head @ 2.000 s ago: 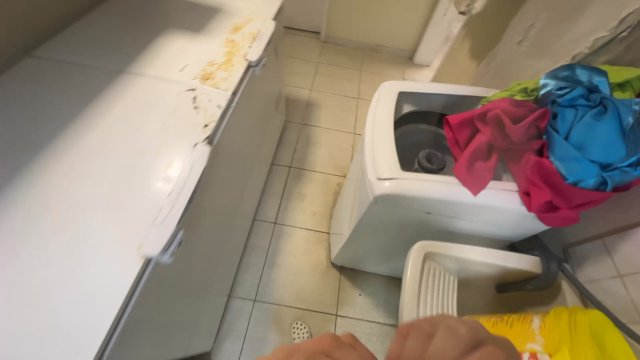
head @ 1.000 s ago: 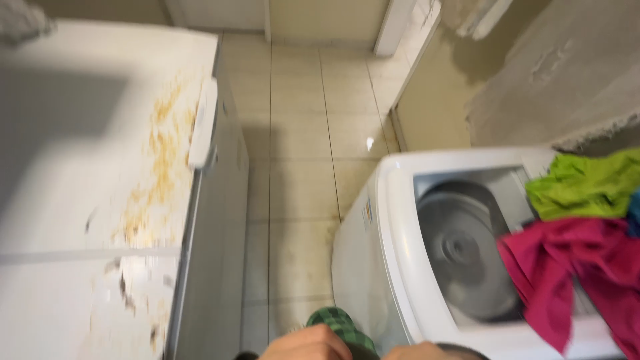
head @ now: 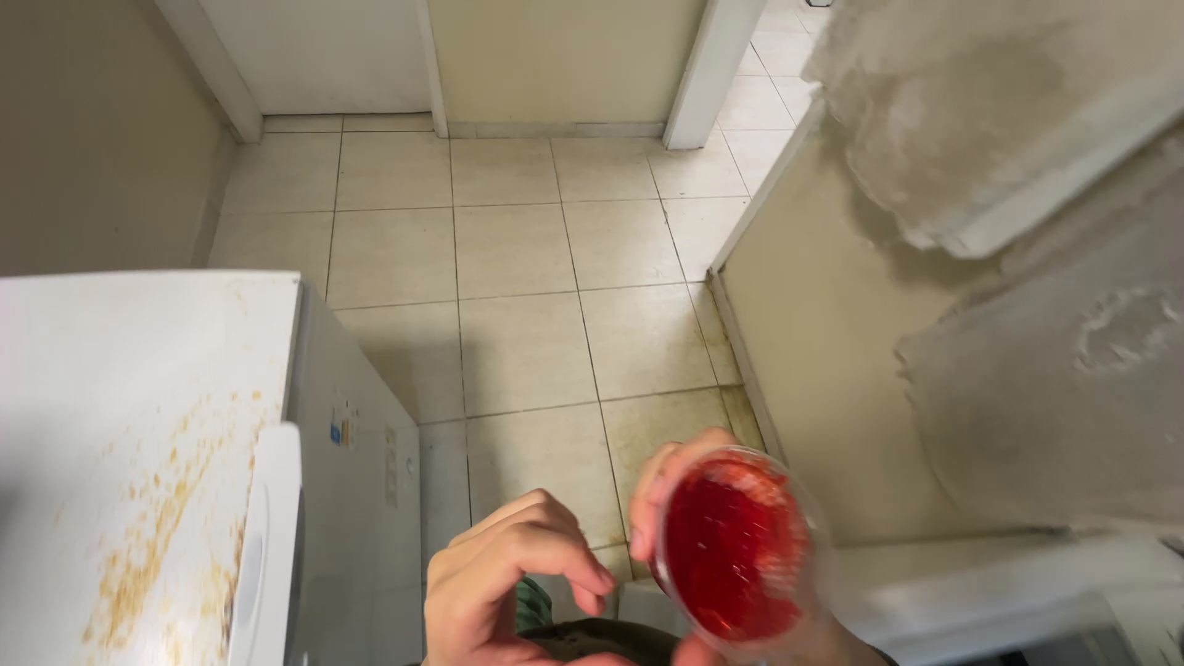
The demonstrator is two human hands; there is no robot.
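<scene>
My right hand (head: 661,490) holds a clear, round cup of red, jelly-like contents (head: 735,546) near the bottom centre of the head view. Its fingers wrap the cup's far left side, and the cup's open top faces the camera. My left hand (head: 518,573) is just left of the cup, fingers curled loosely with a gap between fingers and thumb, holding nothing and apart from the cup. Part of its thumb is at the bottom edge.
A white chest freezer (head: 120,370) with yellow-brown stains stands at left. A washing machine's white edge (head: 971,592) is at lower right. The wall (head: 1045,388) at right has rough, patched plaster. Floor tiles (head: 518,351) run ahead to a white door (head: 319,55) and a doorway.
The view has moved along the floor, so the washer is mostly out of frame. Both hands show higher now, and the red cup, not visible earlier, is in my right hand.
</scene>
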